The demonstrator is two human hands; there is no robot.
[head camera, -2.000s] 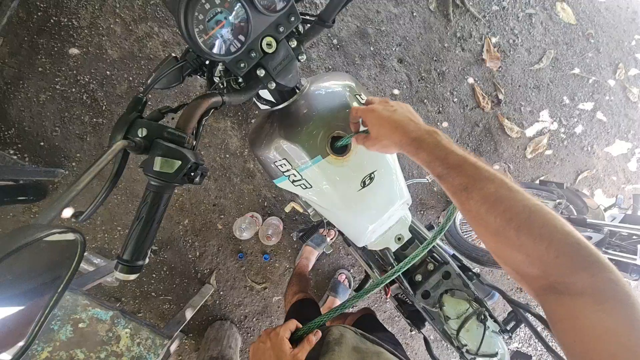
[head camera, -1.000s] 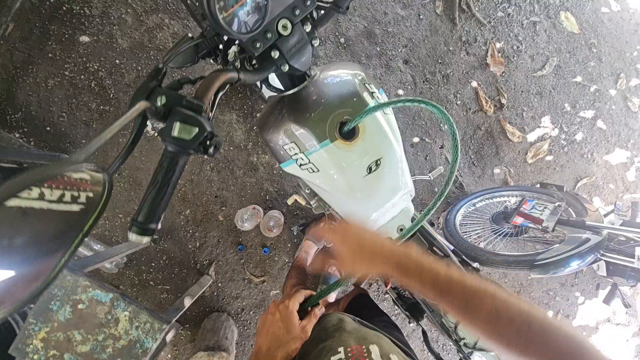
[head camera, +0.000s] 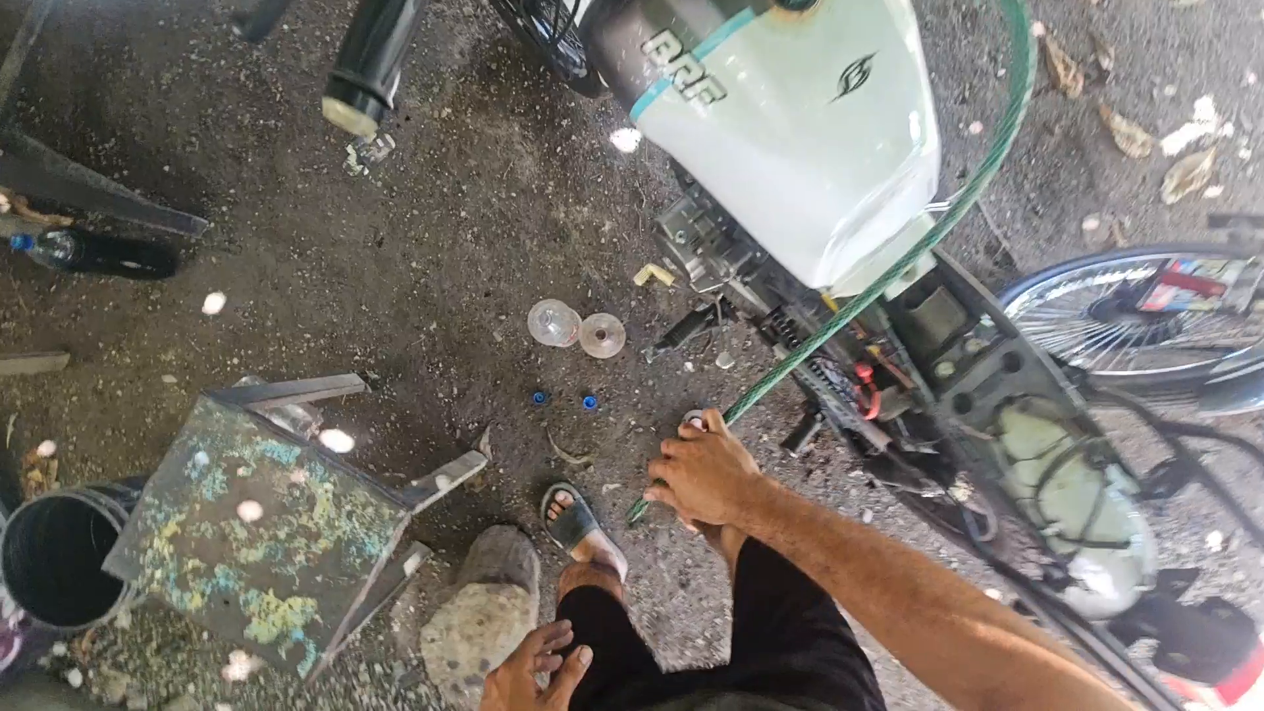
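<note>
A green braided hose [head camera: 859, 308] arcs beside the white and grey motorcycle fuel tank [head camera: 790, 148] and runs down to my right hand [head camera: 706, 472], which is closed around it near its lower end. A short tip of the hose sticks out past my fingers. My left hand [head camera: 538, 671] is low in the view beside my knee, fingers apart, holding nothing. The tank's filler hole [head camera: 793, 4] is only partly in view at the top edge. Two clear plastic bottles [head camera: 601, 336] and two blue bottle caps [head camera: 590, 403] are on the ground between the tank and my feet.
A paint-stained stool [head camera: 267, 533] and a black bucket [head camera: 64, 558] are at the left. A dark bottle [head camera: 99, 253] lies farther up. A stone [head camera: 484, 612] is by my sandalled foot. The exposed motorcycle frame [head camera: 987, 365] and a spoked wheel [head camera: 1136, 316] are at the right.
My right hand has left the filler hole and now grips the hose's lower part. My left hand has let go of the hose. The view has shifted down and left.
</note>
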